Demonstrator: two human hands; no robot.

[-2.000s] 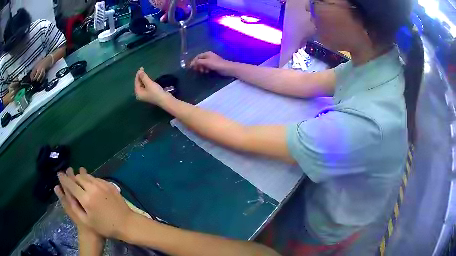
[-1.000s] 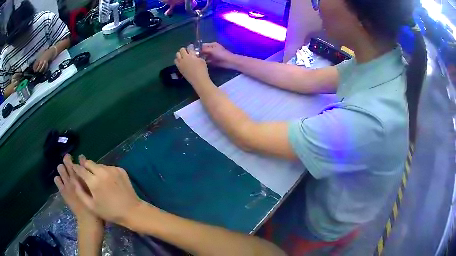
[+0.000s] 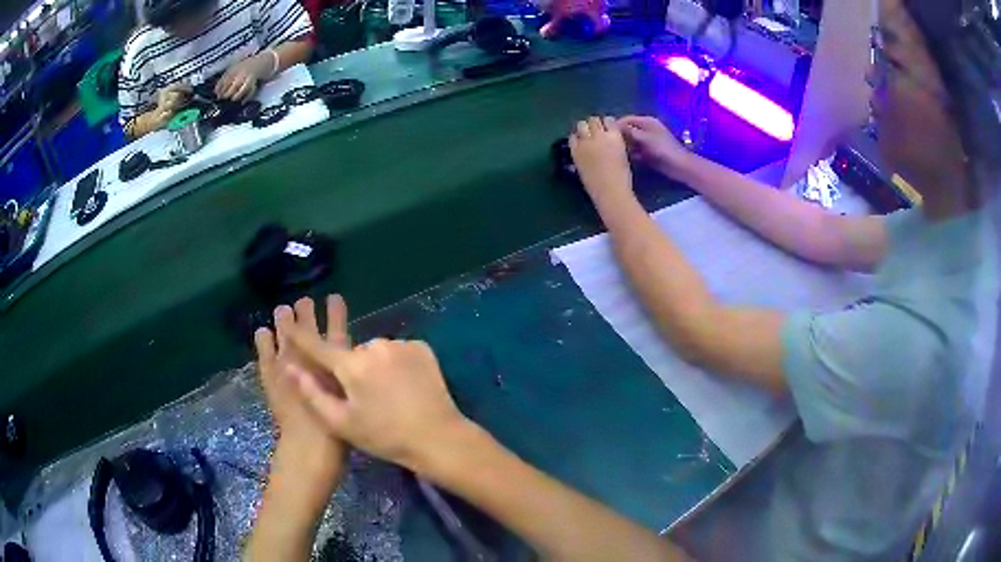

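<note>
My left hand (image 3: pixel 294 401) is palm up with its fingers extended and partly apart. My right hand (image 3: pixel 386 397) lies across its palm, fingers bent, and hides what may be between them. No held object shows. Just beyond my fingertips, a blurred black headphone part (image 3: pixel 288 259) with a small white label lies on the green conveyor belt (image 3: pixel 439 198). Black headphones (image 3: pixel 156 490) lie on the shiny clear plastic sheet (image 3: pixel 236 439) at the lower left.
A person in a pale green shirt (image 3: pixel 889 362) sits at right, hands over a black part on the belt. A white sheet (image 3: pixel 659 285) and green mat (image 3: pixel 549 373) lie between us. Across the belt, a person in a striped shirt (image 3: pixel 209 55) handles black parts.
The view has turned left, so the scene sits further right and the headphones at lower left show more fully. My hands stay together. The neighbour's hands, first apart, are now together.
</note>
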